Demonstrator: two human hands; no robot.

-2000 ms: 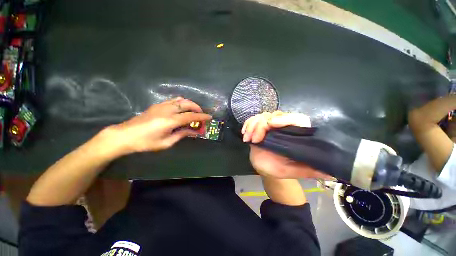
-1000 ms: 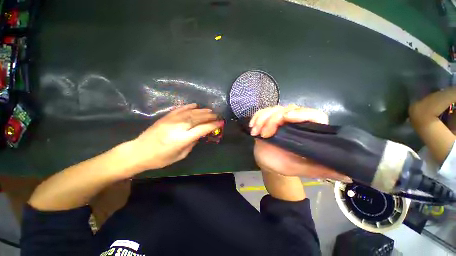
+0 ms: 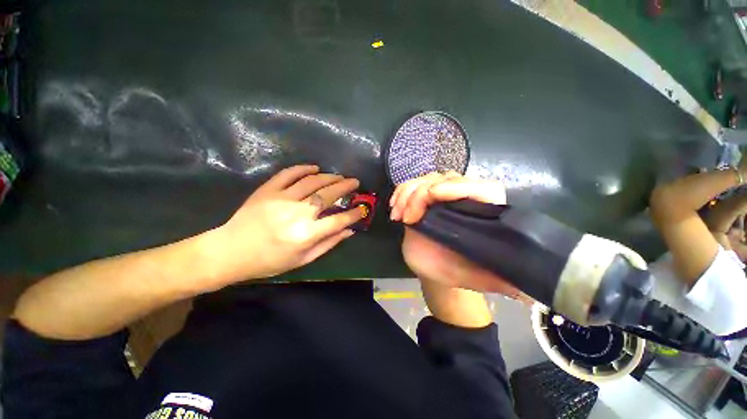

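Note:
My left hand (image 3: 287, 221) lies over a small electronic unit (image 3: 368, 209) on the dark mat, its fingers on the unit. The red part with a yellow centre shows at the fingertips; the rest is mostly hidden by the fingers. My right hand (image 3: 446, 237) is shut around a thick black electric screwdriver (image 3: 516, 245) with a pale band, held almost level. The screwdriver's tip points left toward the unit; the bit is too small to tell. The round screw dish (image 3: 427, 150) with a speckled surface lies just behind my right fingers.
A yellow scrap (image 3: 378, 44) lies on the dark mat (image 3: 205, 74). A pale rail (image 3: 614, 51) borders the green belt at the upper right. A white-ringed fan (image 3: 588, 344) is at the bench edge, lower right. Another person's arm (image 3: 684, 214) is at the right. Units show partly at the left edge.
The unit under my left hand has turned, and its green board, seen two seconds ago, is now hidden. My right hand still holds the screwdriver. The view has shifted to the right.

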